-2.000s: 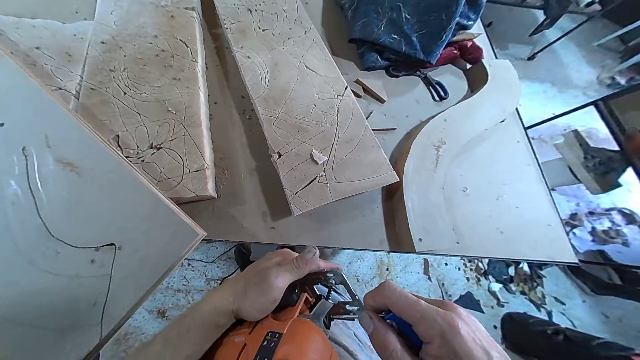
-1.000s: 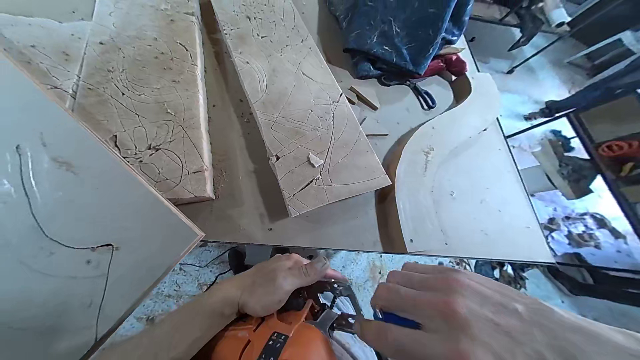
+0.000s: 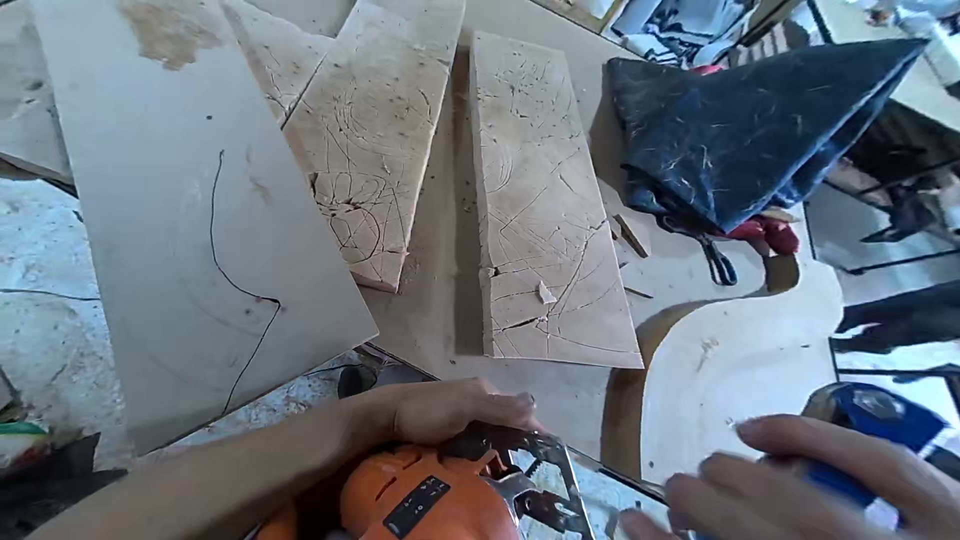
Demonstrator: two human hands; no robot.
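Note:
Near the bottom middle, my left hand (image 3: pixel 465 409) grips an orange jigsaw (image 3: pixel 431 499) at its front end, beside the metal base plate (image 3: pixel 562 480). The jigsaw is tipped so that its base plate and part of the toothed blade show. My right hand (image 3: pixel 795 487), blurred at the lower right, is closed around a blue tool (image 3: pixel 874 412). Fingers and blur hide much of that tool, and its exact kind is unclear. It is apart from the jigsaw.
Two scored, cut-marked boards (image 3: pixel 551 202) (image 3: pixel 375 135) lie on the worktable (image 3: pixel 420 330). A pale panel with a curved line (image 3: pixel 165 247) is at left. At right are an S-curved wooden form (image 3: pixel 720 382), dark blue cloth (image 3: pixel 735 127), scissor-like handles (image 3: pixel 718 262) and wood scraps (image 3: pixel 631 236).
My right hand has moved from beside the jigsaw's base plate out to the right, and more of the blue tool shows. My left hand stays on the jigsaw. The view has shifted.

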